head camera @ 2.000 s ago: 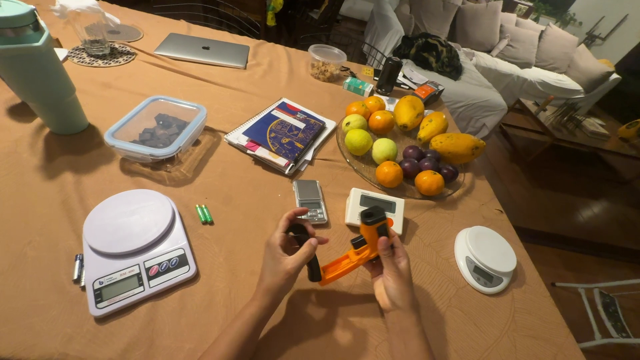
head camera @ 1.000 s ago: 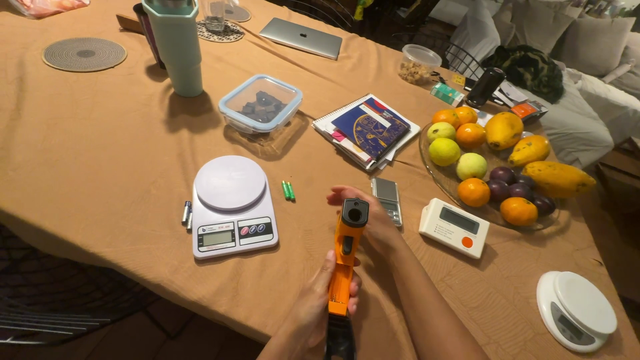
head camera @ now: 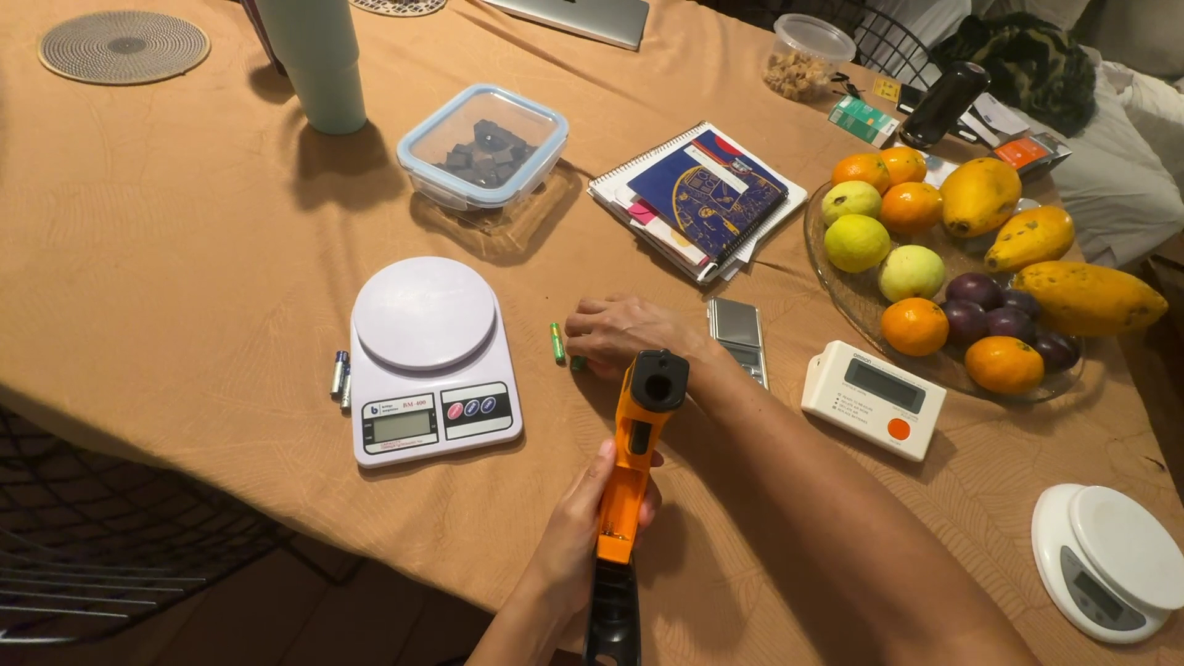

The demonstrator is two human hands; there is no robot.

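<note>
My left hand [head camera: 578,518] holds an orange and black infrared thermometer gun [head camera: 634,453], its round black nose up and its battery cover hanging open below. Beyond it my right hand [head camera: 629,333] reaches across to the green batteries, its fingertips on one green battery [head camera: 577,363]. A second green battery [head camera: 557,342] lies just left of the fingers. The white kitchen scale [head camera: 427,370] is to the left, with two more batteries [head camera: 340,375] at its left edge. A small silver pocket scale [head camera: 737,333] lies partly behind my right forearm.
A glass container with a blue-rimmed lid [head camera: 481,190], a stack of notebooks [head camera: 703,199] and a glass fruit platter [head camera: 832,277] stand farther back. On the right are a white monitor device [head camera: 874,398] and a round white scale [head camera: 1110,560]. A pale green tumbler [head camera: 319,65] is upper left.
My right hand has moved left to the green batteries. The thermometer gun, between both hands two seconds ago, is now in my left hand alone. The view has shifted left.
</note>
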